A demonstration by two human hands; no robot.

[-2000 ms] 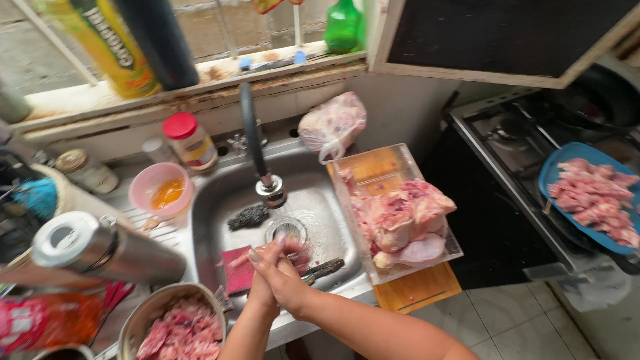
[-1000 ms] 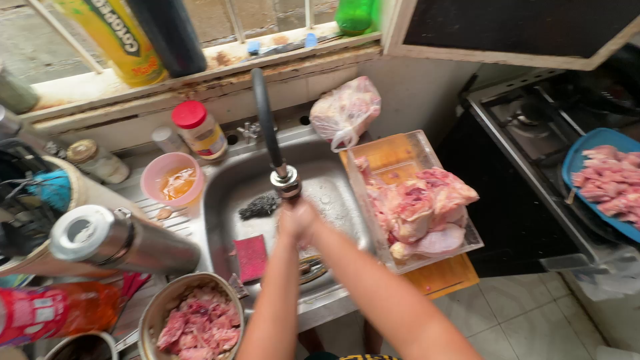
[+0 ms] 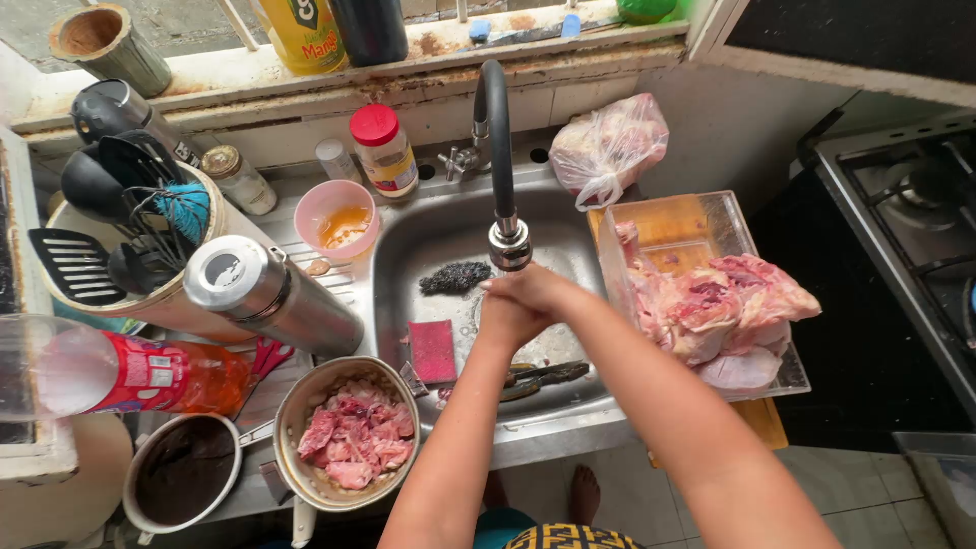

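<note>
My left hand (image 3: 506, 319) and my right hand (image 3: 540, 290) are pressed together under the faucet head (image 3: 509, 245), over the steel sink (image 3: 396, 229). Neither shows an object in it; the fingers are partly hidden. In the sink lie a dark scouring pad (image 3: 456, 277), a red sponge (image 3: 432, 351) and a dark-handled tool (image 3: 545, 379). To the right, a clear plastic bin (image 3: 801, 374) holds raw chicken (image 3: 709, 309) on a wooden board (image 3: 762, 423). A pot (image 3: 286, 450) of cut raw meat (image 3: 358, 435) stands at the lower left.
Left of the sink are a pink bowl (image 3: 309, 210) of orange liquid, a steel flask (image 3: 313, 305), a red-lidded jar (image 3: 389, 156), a utensil bucket (image 3: 160, 305) and a dark-filled pan (image 3: 133, 488). Behind the bin sits bagged meat (image 3: 606, 149); a gas stove (image 3: 915, 206) is at right.
My hands have moved from over the lower part of the sink up to the faucet head, and are now clasped just below it. The view has shifted.
</note>
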